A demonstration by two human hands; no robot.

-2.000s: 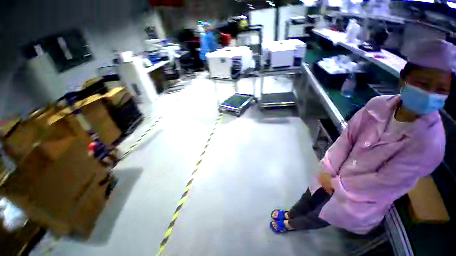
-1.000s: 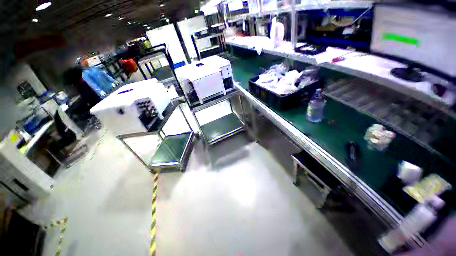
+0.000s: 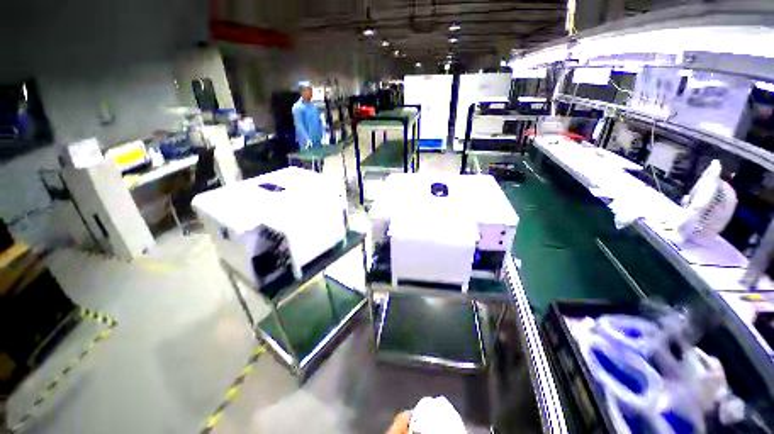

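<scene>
Two white cabinet units rest on metal trolleys ahead. One unit [image 3: 445,203] is straight in front, with a small dark oval display panel [image 3: 439,190] on top and a lower white side cover [image 3: 431,253] facing me. The other unit [image 3: 293,203] stands to its left, turned at an angle, with dark connection parts at its near end. At the bottom edge, what appears to be my right hand [image 3: 401,423], mostly cut off, holds a white cleaning cloth [image 3: 437,415], short of the trolleys. My left hand is out of the picture.
The trolleys [image 3: 431,326] have green lower shelves. On the right runs a green-topped line [image 3: 556,246] with a black tote [image 3: 567,356] of bagged parts and a white fan [image 3: 711,203]. A person in blue [image 3: 308,123] stands at the back left. Floor tape [image 3: 233,388] lies at left.
The view has turned from the person in pink toward the units, which now appear much nearer. The tote is now close at lower right. A hand with a white cloth has come into view.
</scene>
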